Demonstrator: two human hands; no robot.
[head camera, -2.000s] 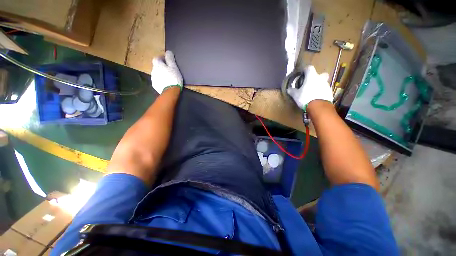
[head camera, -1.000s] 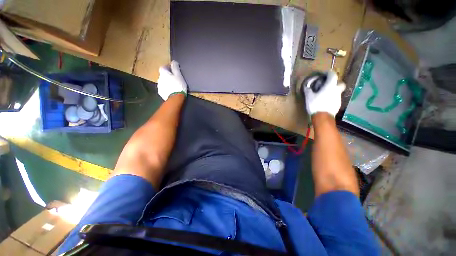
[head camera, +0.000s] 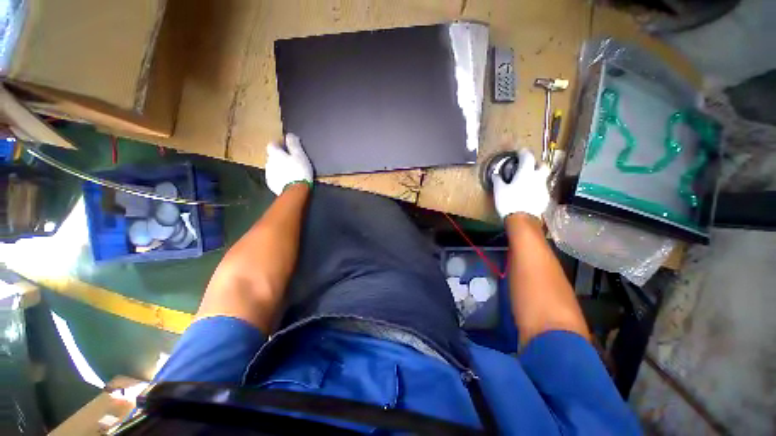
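Note:
A dark metal sheet (head camera: 370, 100) with a bright silver strip along its right side lies on the cardboard-covered bench (head camera: 247, 94). My left hand (head camera: 289, 164), in a white glove, rests at the sheet's lower left corner, with the fingertips at its edge. My right hand (head camera: 523, 186), also gloved, holds the round dark air sander (head camera: 500, 170) on the cardboard, just right of the sheet's lower right corner. A red hose (head camera: 476, 243) hangs below the bench edge near my right wrist.
Right of the sheet lie a perforated metal block (head camera: 503, 75), a hammer (head camera: 547, 106) and a yellow-handled tool (head camera: 556, 129). A wrapped panel (head camera: 642, 153) is far right. An open cardboard box (head camera: 94, 60) stands left. Blue bins (head camera: 102, 247) hold pale discs.
The sheet now lies slightly turned, with its left end lower. The view has shifted. My right hand with the sander moved right, off the sheet's corner, then a little back toward it.

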